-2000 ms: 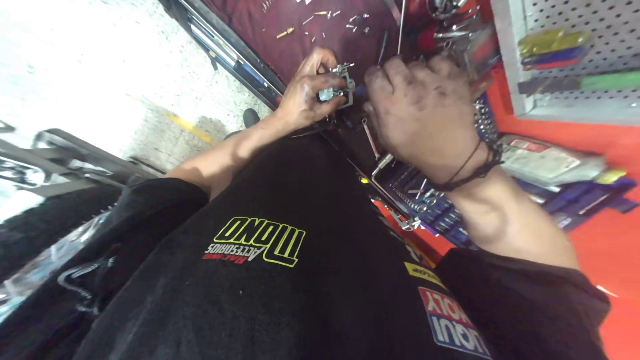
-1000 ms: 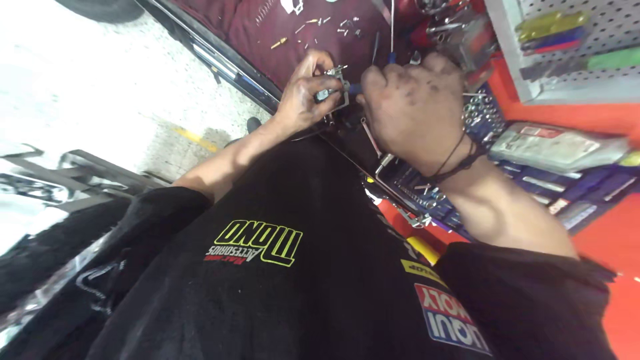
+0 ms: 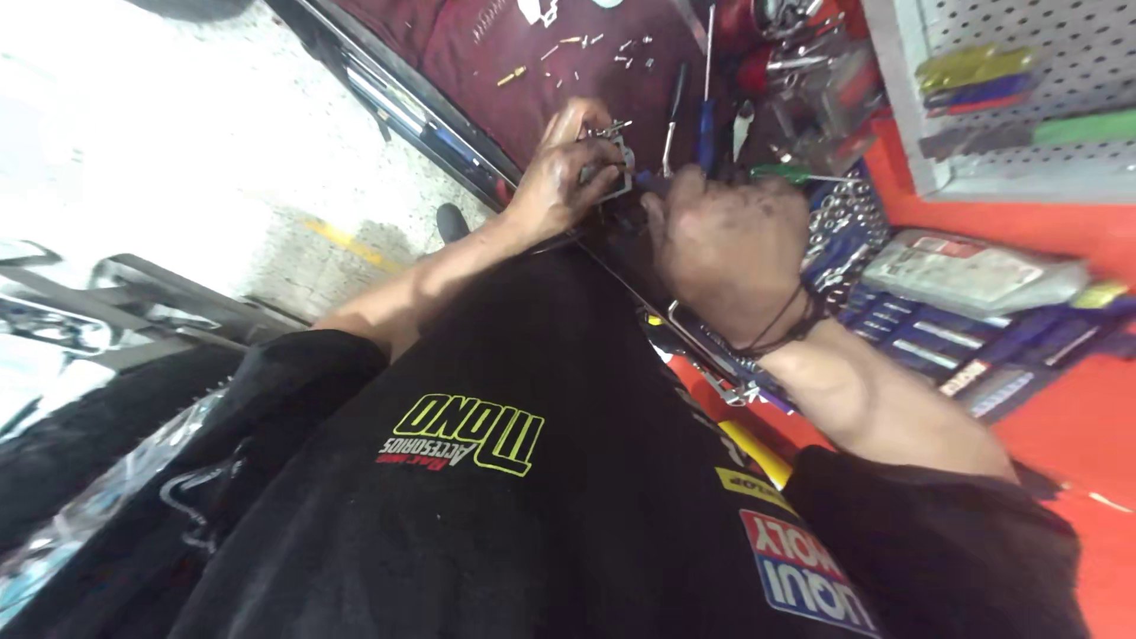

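My left hand (image 3: 564, 177) grips a small metal mechanical part (image 3: 619, 164) with a squarish open frame, fingers wrapped around its left side. Close on its right is my right hand (image 3: 732, 244), back up, fingers curled around a blue tool handle (image 3: 646, 180) that points at the part; the tool's tip is hidden. Just beyond my hands, on the dark red cloth (image 3: 497, 111), lie a screwdriver with a blue handle (image 3: 706, 133) and a slim tool with a black handle (image 3: 677, 98). Farther up the cloth are several small screws and brass pieces (image 3: 512, 76) and a spring (image 3: 488, 19).
Right of my right hand lies a blue socket tray (image 3: 919, 333), with a clear plastic package (image 3: 972, 271) on it. A perforated metal tray (image 3: 1056, 185) holding tools stands at the upper right. A metal-edged rail (image 3: 408, 98) borders the cloth at left, above the floor (image 3: 213, 133).
Both hands stay close together at the metal part, the left one still gripping it. The view has shifted slightly.
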